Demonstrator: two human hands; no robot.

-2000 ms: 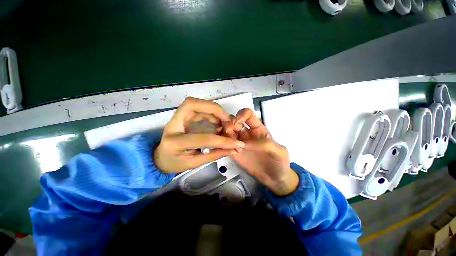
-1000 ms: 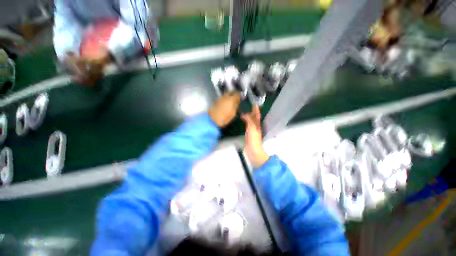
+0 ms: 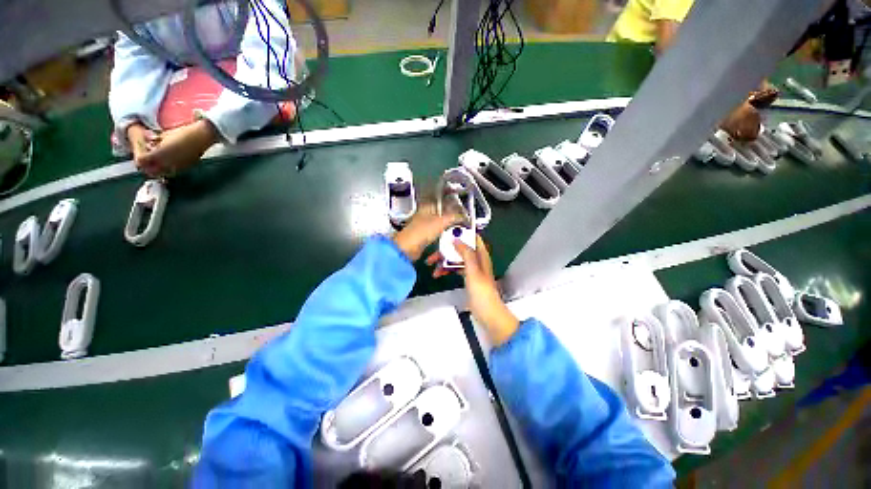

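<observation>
A white oval plastic housing (image 3: 458, 244) with a black dot on its round end is held over the near side of the green belt. My right hand (image 3: 475, 262) grips its round end, thumb on top. My left hand (image 3: 426, 229) is beside the housing's upper part, blurred; its fingers are partly hidden, and I cannot tell what it grips. Another housing (image 3: 401, 194) stands on the belt just beyond my left hand. Several housings (image 3: 491, 176) lie in a row beyond my hands. Three housings (image 3: 416, 426) with black dots lie on the white sheet close to my body.
A slanting grey post (image 3: 611, 153) rises right of my hands from the pale belt rail (image 3: 205, 351). Set-aside housings (image 3: 692, 396) crowd the right sheet and bench edge. Black cables (image 3: 497, 57) hang ahead. A person in pale sleeves (image 3: 196, 134) is across the belt, with another person's hand at far right.
Both hands have moved from close to my body out over the belt. A housing is now held there. The view has tilted up, showing the far side and other people.
</observation>
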